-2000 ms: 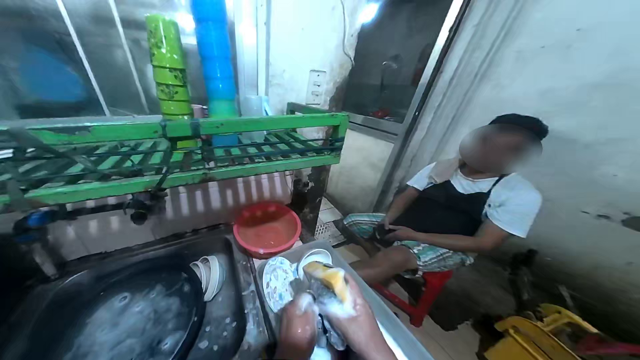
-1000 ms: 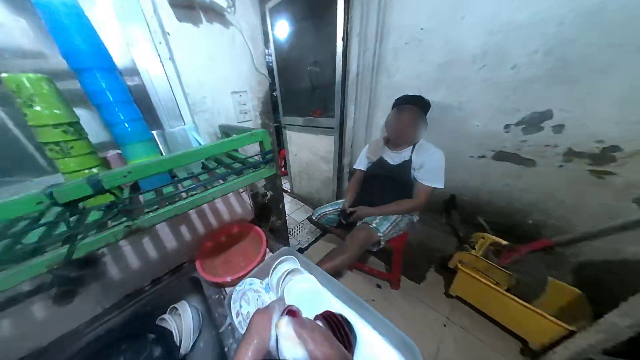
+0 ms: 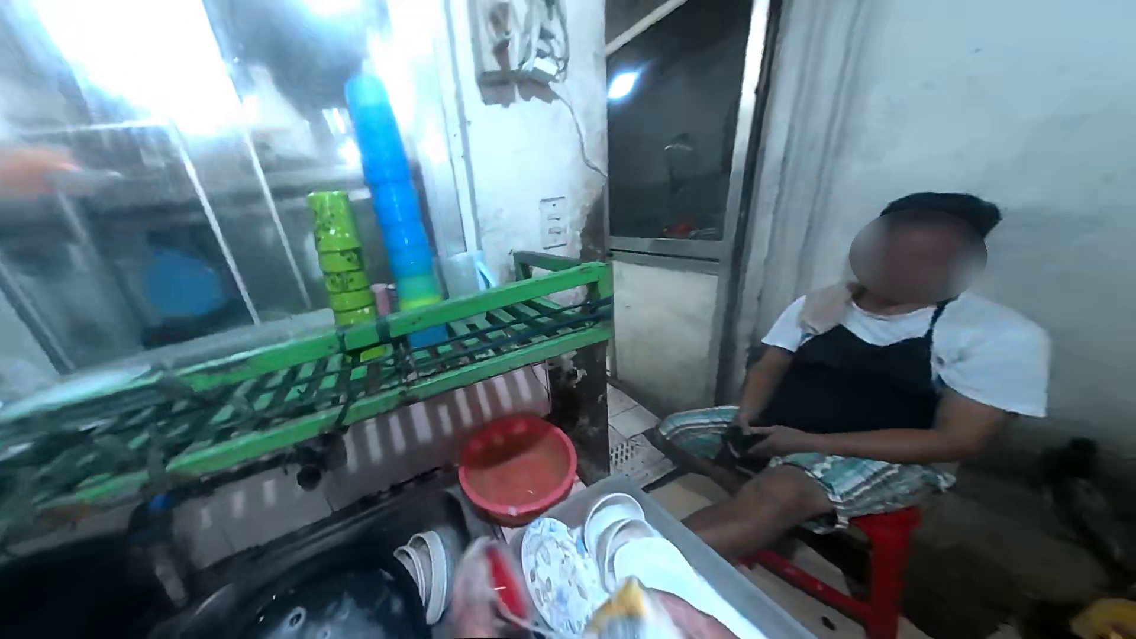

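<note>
Both hands are blurred at the bottom edge of the head view. My left hand (image 3: 481,590) is closed on a red dish (image 3: 506,581), beside white bowls (image 3: 428,572) in the dark sink. My right hand (image 3: 679,617) holds a yellow sponge (image 3: 621,603) with suds on it, over the grey plastic bin (image 3: 701,555). In that bin stand a patterned white plate (image 3: 557,572) and several white bowls (image 3: 617,524). The fingers are partly cut off by the frame.
A red basin (image 3: 519,470) stands behind the bin. Above the sink runs a green rack (image 3: 479,324) with stacked green cups (image 3: 337,257) and blue cups (image 3: 390,195). At the right a person (image 3: 852,390) in a black apron sits on a red stool (image 3: 887,568).
The view has swung back left since one second ago. My hands have moved apart; the left is now nearer the sink with a red dish, and the sponge shows in the right.
</note>
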